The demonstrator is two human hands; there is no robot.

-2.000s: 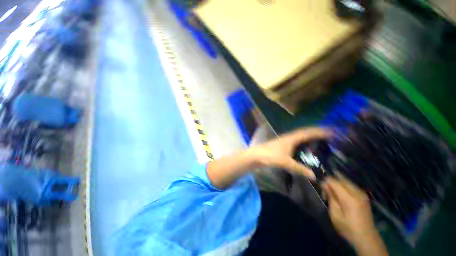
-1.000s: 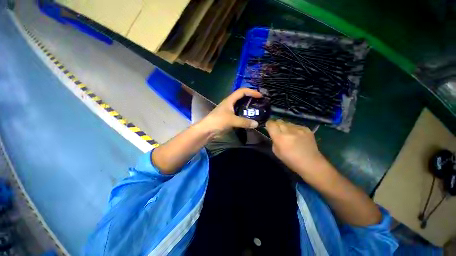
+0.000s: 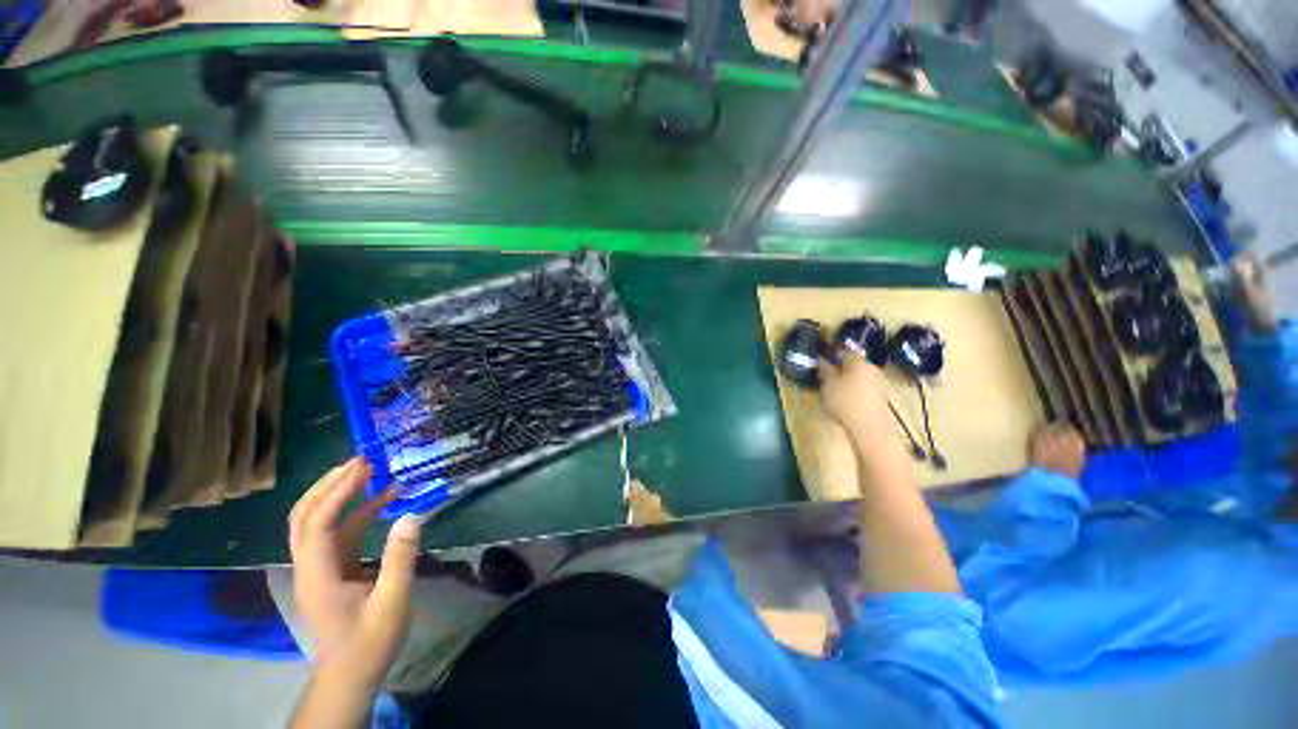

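Three round black ear cups lie in a row on a tan cardboard sheet [image 3: 982,335] right of centre. My right hand [image 3: 858,396] is at the leftmost ear cup [image 3: 801,353], fingertips on its right edge; the hand hides part of it. The middle ear cup [image 3: 861,338] is just beyond my fingers. The right ear cup [image 3: 917,349] lies beside it. Thin black leads [image 3: 928,422] trail toward the front. My left hand [image 3: 353,567] is open and empty at the near left corner of the blue tray [image 3: 359,382], which holds heaped thin black pieces [image 3: 505,363].
Stacked cardboard layers [image 3: 71,356] with an ear cup [image 3: 100,178] stand at the left. More layers with ear cups [image 3: 1153,328] are at the right, near another person's blue sleeve [image 3: 1139,570]. A metal post [image 3: 804,121] rises behind the bench. A blue bin [image 3: 199,612] is below.
The view has swung right. My hands have parted: the ear cup held between them is gone from my left hand, and my right hand is over the cardboard, where three ear cups now show.
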